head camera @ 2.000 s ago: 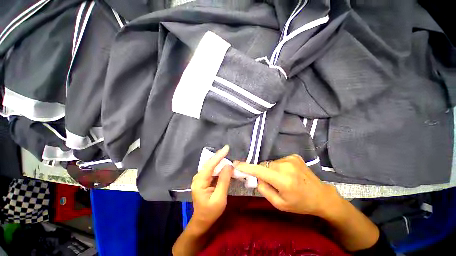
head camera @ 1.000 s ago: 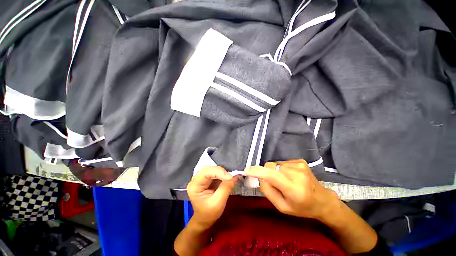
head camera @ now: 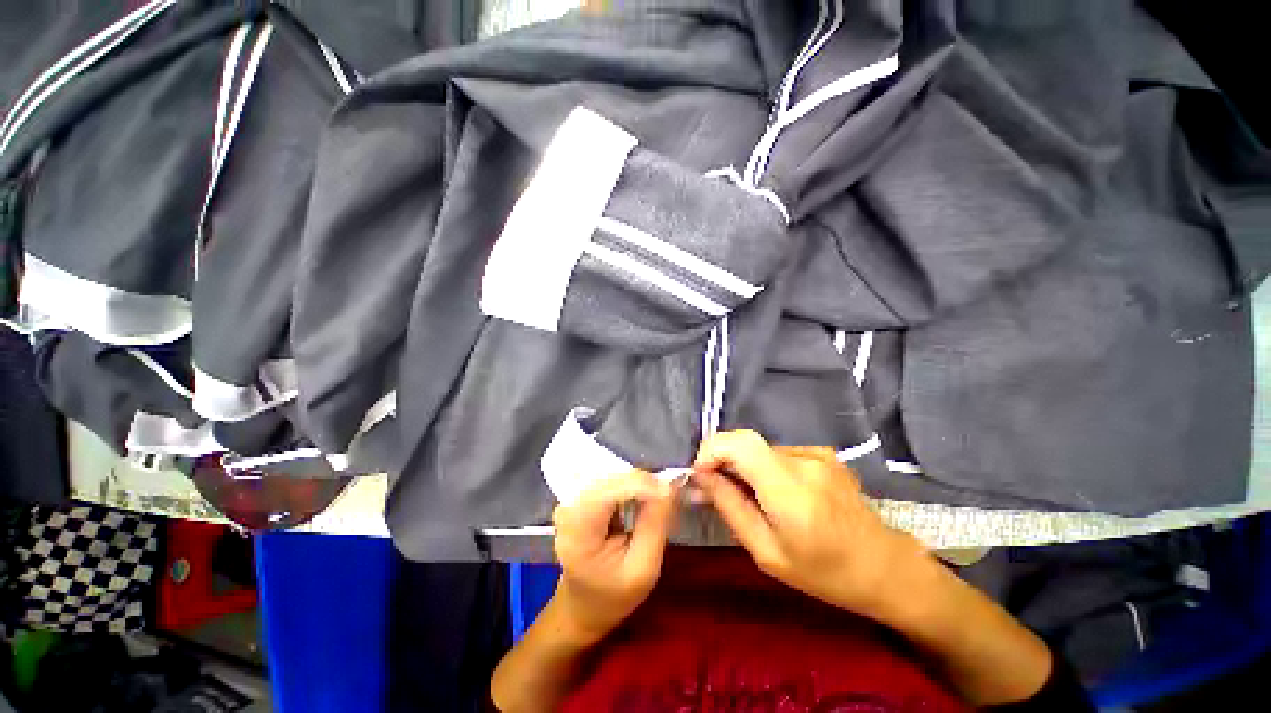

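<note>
A dark grey garment [head camera: 516, 404] with white stripes is spread over the table. One sleeve end with a wide white cuff [head camera: 551, 230] lies folded in the middle. My left hand [head camera: 611, 536] pinches the edge of another white cuff [head camera: 576, 456] at the table's front edge. My right hand [head camera: 781, 508] is right beside it, its thumb and fingertip pinched together at the same white edge. Both sets of fingertips nearly touch. Any needle or thread between them is too fine to see.
More grey garments with white bands [head camera: 105, 300] lie heaped at the left. A shiny reddish item [head camera: 265, 495] sits under them. The pale table edge [head camera: 1038, 527] runs along the front. Below are a blue crate [head camera: 324, 613], a red item [head camera: 195, 574] and checkered cloth [head camera: 87, 564].
The left fingers have lowered from the raised cuff and now pinch its edge, leaving more white showing above. The right hand has shifted slightly and its fingertips have drawn together. The view has moved slightly.
</note>
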